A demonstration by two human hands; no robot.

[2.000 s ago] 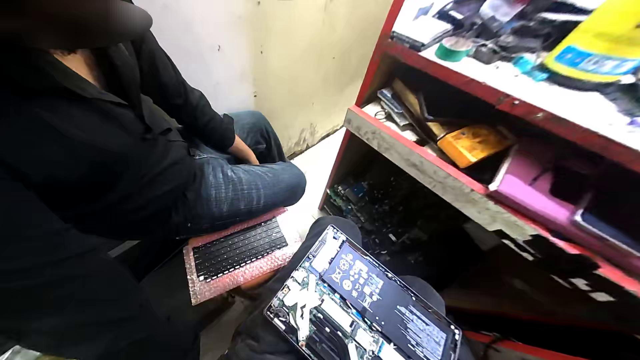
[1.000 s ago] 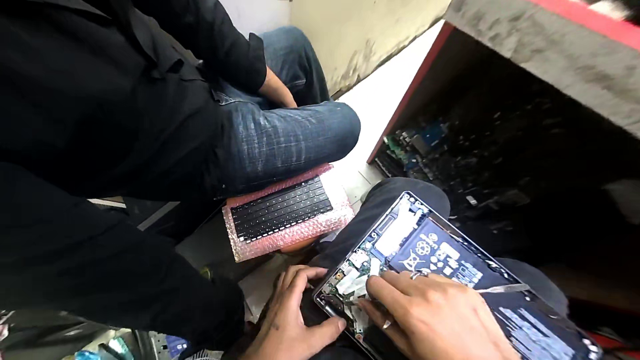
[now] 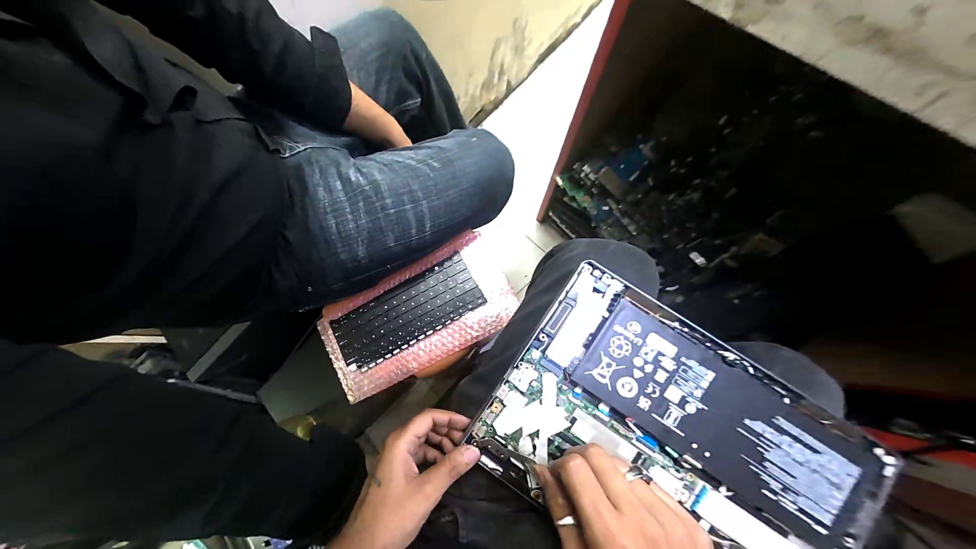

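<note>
An opened laptop base [image 3: 568, 316] lies tilted across my lap, its insides facing up. A black battery pack [image 3: 709, 412] fills its right side, and a green circuit board [image 3: 560, 396] with white tape strips lies beside it. My left hand [image 3: 427, 473] grips the near left corner of the base, the thumb by a dark metal hinge [image 3: 496, 450]. My right hand [image 3: 610, 496] is bent over the lower edge, fingertips close together near the hinge. A thin metal tool seems to be between its fingers, mostly hidden.
A laptop keyboard [image 3: 412, 309] lies on pink bubble wrap [image 3: 488, 320] left of the laptop. A person in dark clothes and jeans [image 3: 396, 198] sits close on the left. At the right stands a red-edged shelf [image 3: 583, 107] with heaped circuit boards [image 3: 610, 191] beneath.
Both hands, out of view two seconds ago, are now on the laptop. Since one second ago my right hand has moved from over the circuit board toward the laptop's near edge. The view has tilted down.
</note>
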